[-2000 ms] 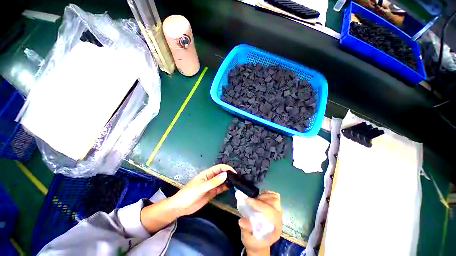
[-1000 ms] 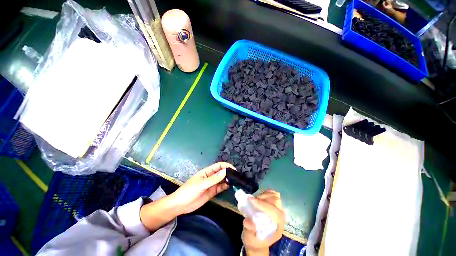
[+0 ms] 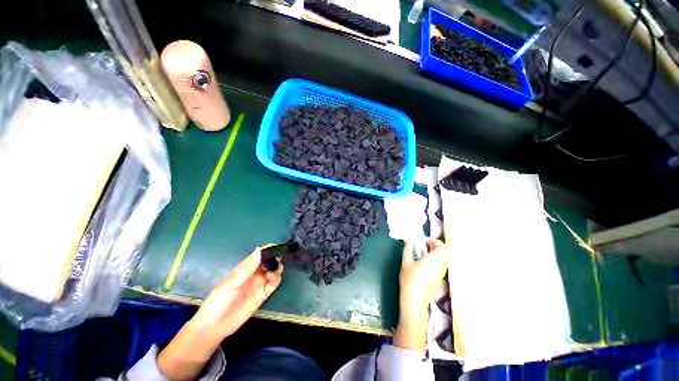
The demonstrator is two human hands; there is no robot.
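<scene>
My left hand [image 3: 242, 292] holds a black housing [image 3: 278, 254] between thumb and fingers, just left of the loose heap of small black pieces [image 3: 335, 227] on the bench. My right hand [image 3: 423, 281] is at the edge of the white wipe [image 3: 406, 216]. Its fingers are around the white glue bottle [image 3: 419, 248], mostly hidden by the hand. The light-blue basket [image 3: 409, 160] behind the heap is full of the same small pieces. A few finished parts [image 3: 462, 178] stand in a row at the top of the white sheet [image 3: 510, 260] on the right.
A plastic-lined parts carton [image 3: 152, 178] with a white separator sheet [image 3: 56, 186] lies at left. A pink cylinder [image 3: 197, 89] stands by a metal post [image 3: 138, 63]. A dark-blue bin [image 3: 476, 83] of pieces is across the conveyor. Blue crates show below the bench edge.
The view has shifted right. My right hand has moved from the housing, right to the wipe, with the bottle. My left hand still holds the housing, now turned, beside the heap.
</scene>
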